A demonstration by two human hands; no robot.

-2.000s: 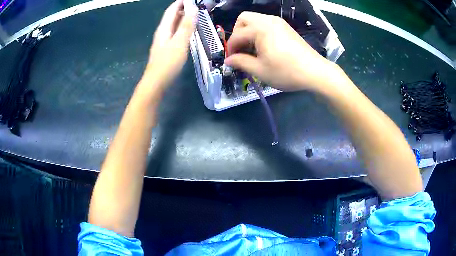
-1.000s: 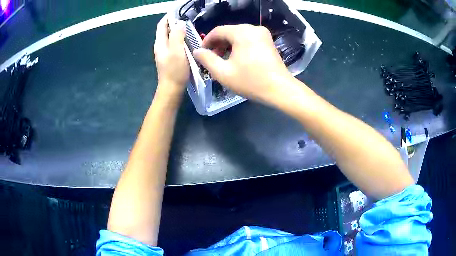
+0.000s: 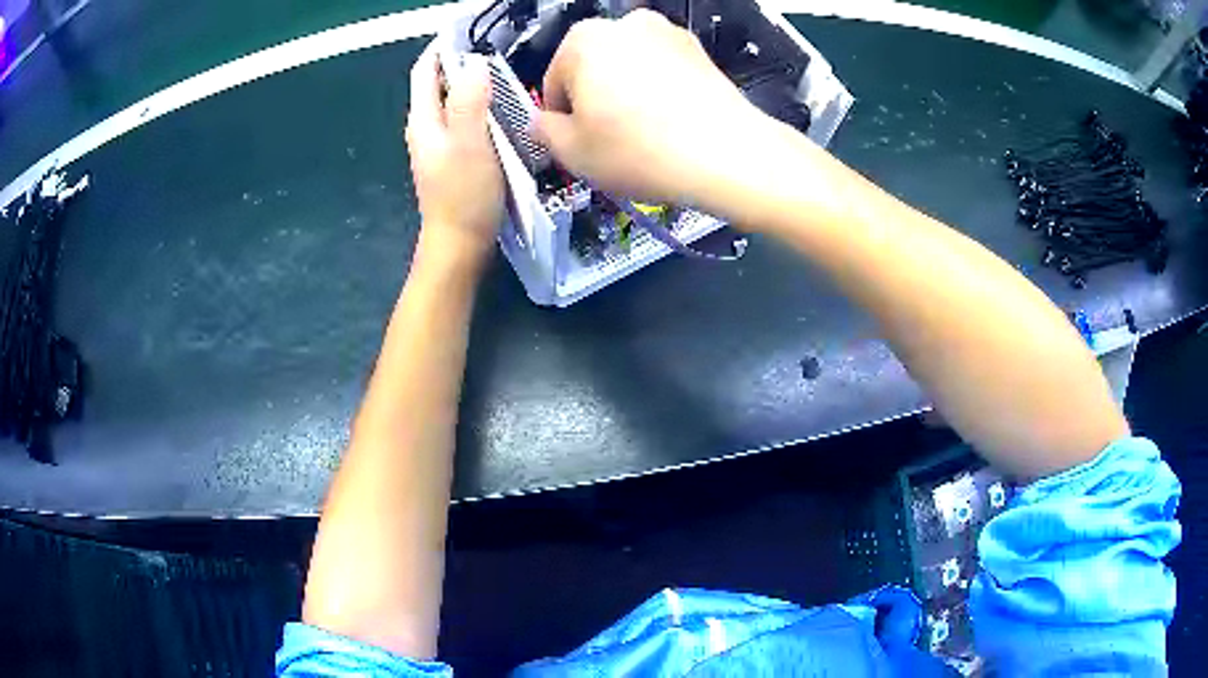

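An open white appliance housing (image 3: 533,252) stands tilted at the top middle of the bench, dark inside. My left hand (image 3: 457,152) grips its left wall, thumb near the rim. My right hand (image 3: 629,106) reaches inside beside the ribbed finned module (image 3: 517,113); its fingertips are partly hidden, and what they touch cannot be made out. A grey-violet lead (image 3: 676,242) with a small white end hangs over the housing's near edge. Yellow-green parts (image 3: 636,219) of a circuit board show below my right hand.
Black cables lie in a pile at the right (image 3: 1089,205) and another at the left (image 3: 43,325). A white bin (image 3: 1115,358) is at the bench's right edge. A dark crate (image 3: 914,530) with pale modules stands below, lower right. A white-edged conveyor (image 3: 252,69) runs behind.
The housing has moved left since the first frame. My right hand has moved up inside it since the last earlier frame. The violet lead, hidden then, shows again over the near edge.
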